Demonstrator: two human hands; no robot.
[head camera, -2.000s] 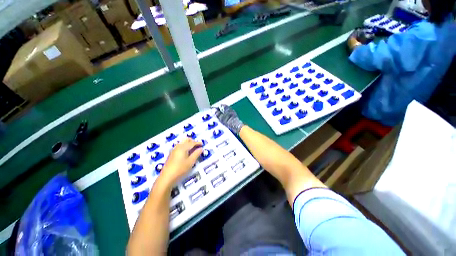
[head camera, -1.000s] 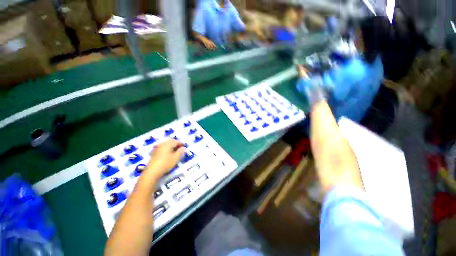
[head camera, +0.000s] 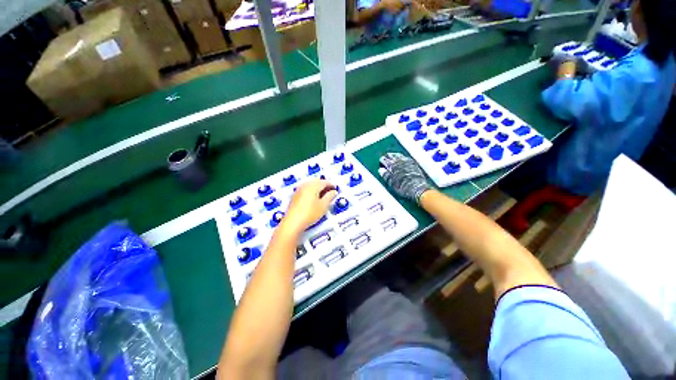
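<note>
The near white foam tray (head camera: 385, 231) lies on the green bench before me. Its far and left pockets hold blue fitted units with dark tops; pockets toward its near right side show bare silver motors. My bare left hand (head camera: 307, 204) is over the middle of this tray, fingers curled down among the units; what its fingertips touch or hold is hidden. My right hand (head camera: 402, 177), in a striped grey glove, rests on the bench between the trays with nothing visible in it. The second tray (head camera: 443, 178), beyond it to the right, holds rows of blue units.
A clear bag of blue parts (head camera: 111, 304) lies at left. A dark housing (head camera: 187, 169) is on the green conveyor behind a pale rail. A post (head camera: 333, 82) rises behind the near tray. A person in blue (head camera: 604, 111) is at right, above a white stack (head camera: 637, 245).
My right hand has come back from far right to the bench between the trays. My left hand stays over the near tray. The conveyor housing has moved right relative to the tray.
</note>
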